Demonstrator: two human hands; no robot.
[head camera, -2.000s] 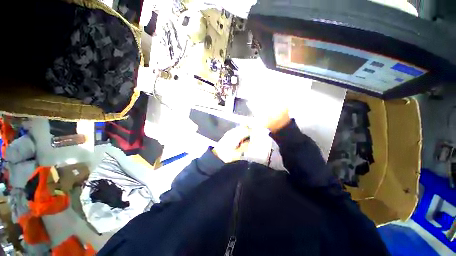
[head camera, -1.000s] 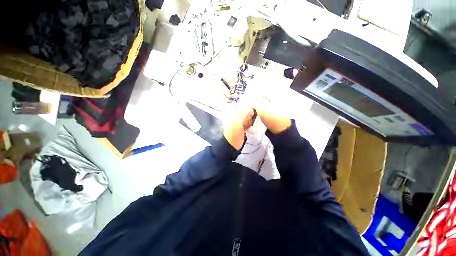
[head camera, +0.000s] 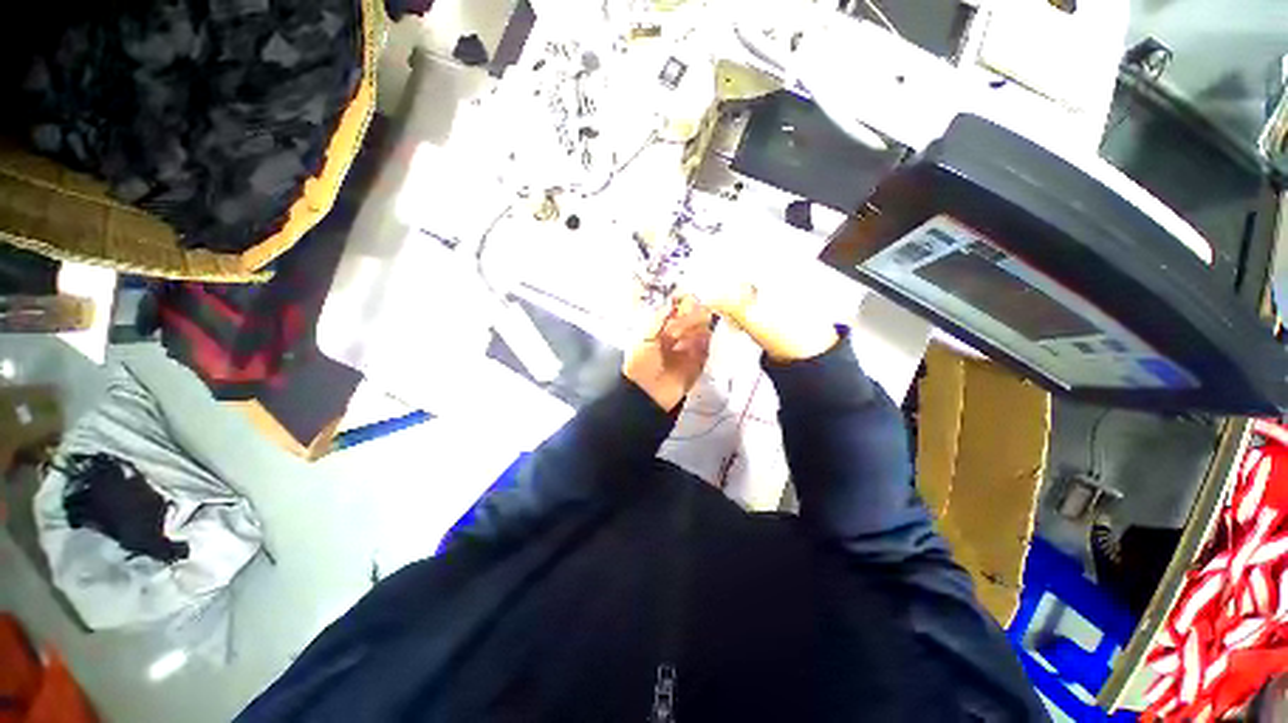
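Observation:
My left hand (head camera: 675, 350) and my right hand (head camera: 770, 322) are close together just in front of the needle area (head camera: 675, 252) of the sewing machine. The fingers of both hands are bent towards each other. Glare washes out the fingertips, so what they hold, if anything, cannot be made out. Thin dark and reddish threads (head camera: 735, 431) show on the white surface below and between the hands. The touchscreen panel (head camera: 1038, 297) overhangs to the right of my right hand.
A carton heaped with dark pieces (head camera: 184, 120) is at the upper left. An open brown carton (head camera: 985, 459) is below the screen. A blue pen-like strip (head camera: 382, 429) lies at the table's left. A grey bag with black material (head camera: 120, 516) is lower left. Red and white material (head camera: 1243, 607) is lower right.
The view has turned and shifted. Both hands have moved up to the needle area and close together. The dark panel seen beside my left hand earlier no longer shows there.

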